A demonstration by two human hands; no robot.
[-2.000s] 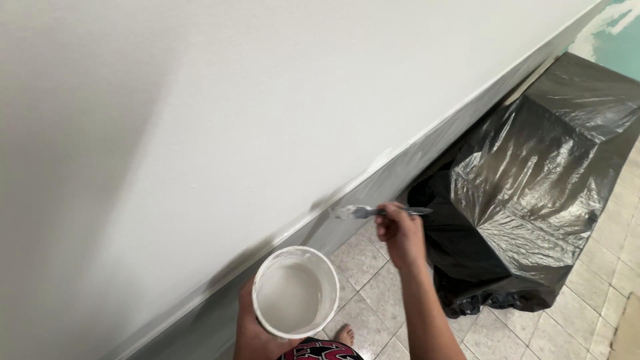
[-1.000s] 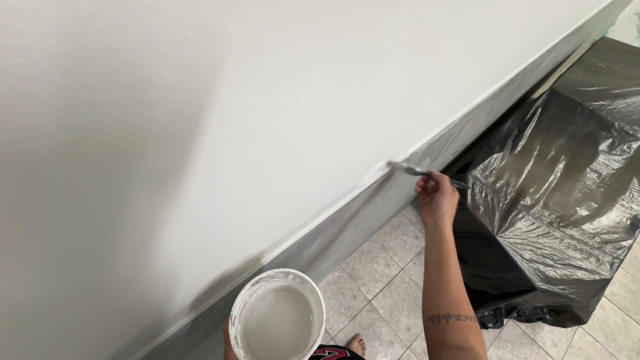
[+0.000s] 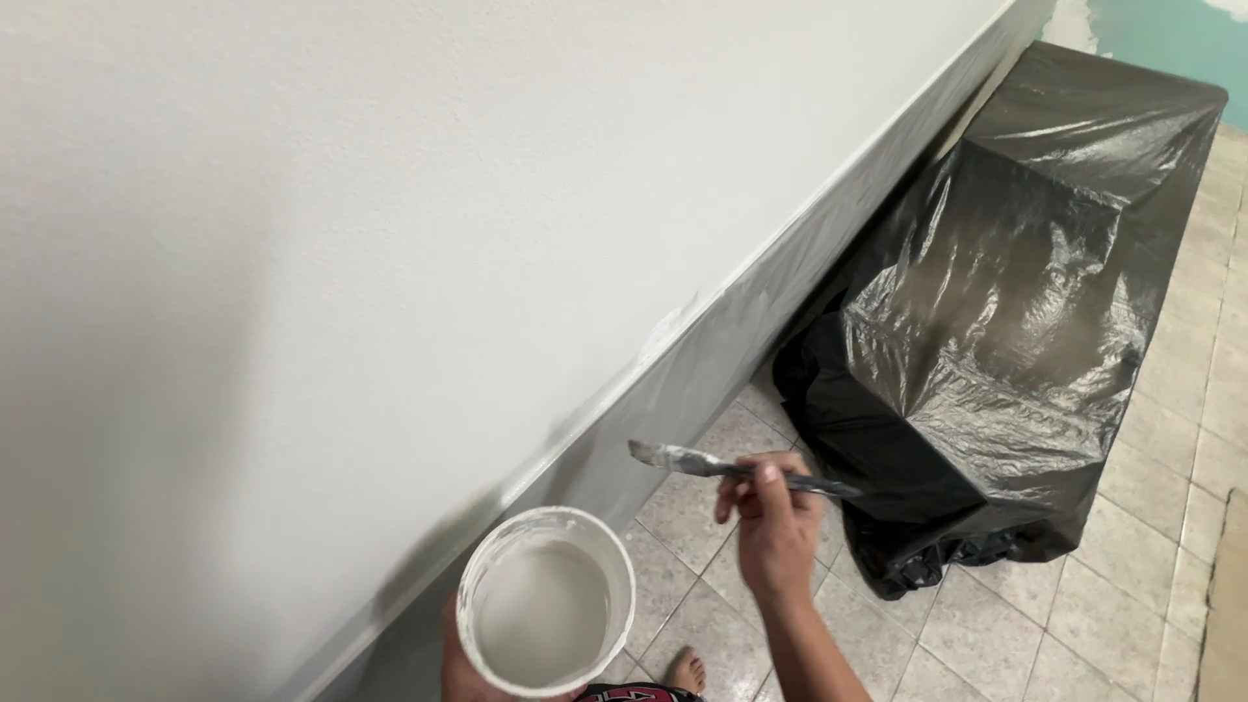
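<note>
A white plastic tub (image 3: pixel 546 603) of pale paint is held in my left hand (image 3: pixel 460 648), which is mostly hidden behind and under it. Fingers of my right hand (image 3: pixel 777 522) are closed around the dark handle of a paintbrush (image 3: pixel 682 459). Its bristles, smeared with whitish paint, point left and are in front of the grey lower band (image 3: pixel 673 395) of the wall, up and to the right of the tub. A thin ledge line divides that band from the white upper wall (image 3: pixel 468 214). Whitish wet-looking strokes (image 3: pixel 666 327) show just above the ledge.
Furniture or another bulky object under black plastic sheeting (image 3: pixel 1004 322) stands along the wall at the right. Pale tiles (image 3: pixel 702 624) cover the floor, with a bare foot (image 3: pixel 688 671) on them. A teal wall with white patches (image 3: pixel 1150 49) is at the top right.
A second ago the brush tip was at the wall's ledge line; my right hand has since drawn it back from there, down toward the tub. My left hand still holds the tub.
</note>
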